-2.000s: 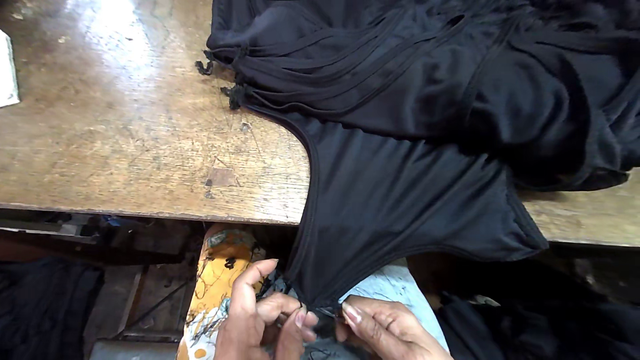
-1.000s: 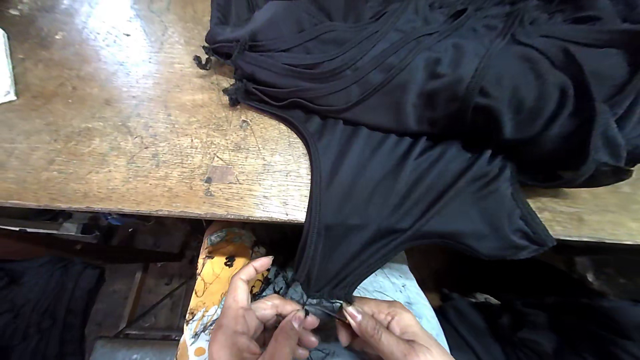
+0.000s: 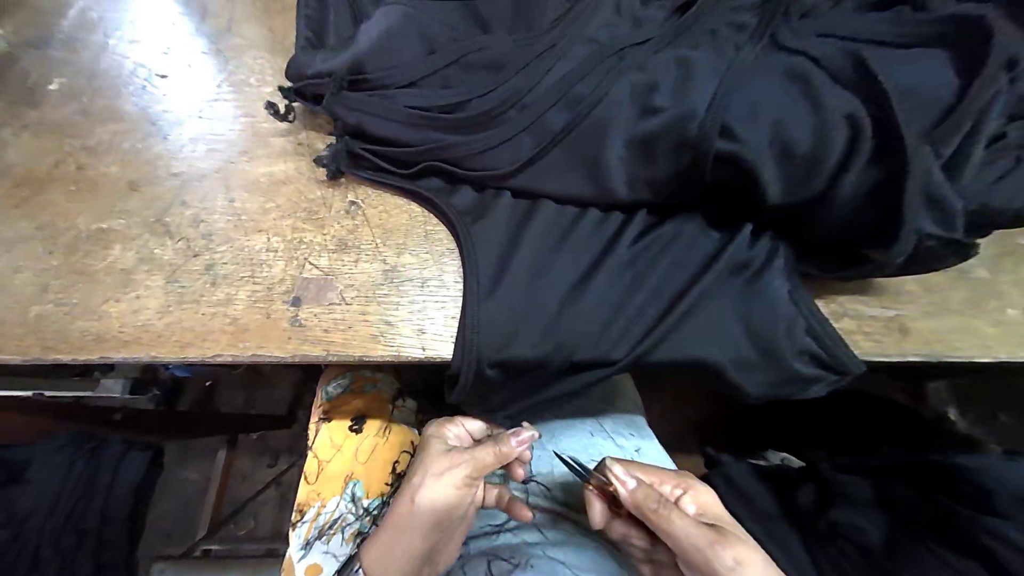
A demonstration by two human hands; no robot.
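Note:
A black stretchy garment piece (image 3: 560,296) lies over the front edge of the wooden table, joined to or lying against a heap of black garments (image 3: 640,120). My left hand (image 3: 472,480) is at its lower hanging end, thumb and forefinger pinched together at the fabric's edge; the exact hold is partly hidden. My right hand (image 3: 664,512) grips small dark-bladed thread snips (image 3: 588,474), their two pointed tips slightly apart and directed up-left toward my left hand, not touching the cloth.
The worn wooden table (image 3: 200,240) spans the upper view. Below its edge, cut threads are scattered on a light blue cloth (image 3: 624,424) and an orange patterned cloth (image 3: 360,448) over my lap. Dark fabric lies at lower left (image 3: 72,496) and lower right (image 3: 880,504).
Both hands were together at the garment's lower end. My right hand has moved away to the right, and the snips now show in it. The light blue cloth is more exposed.

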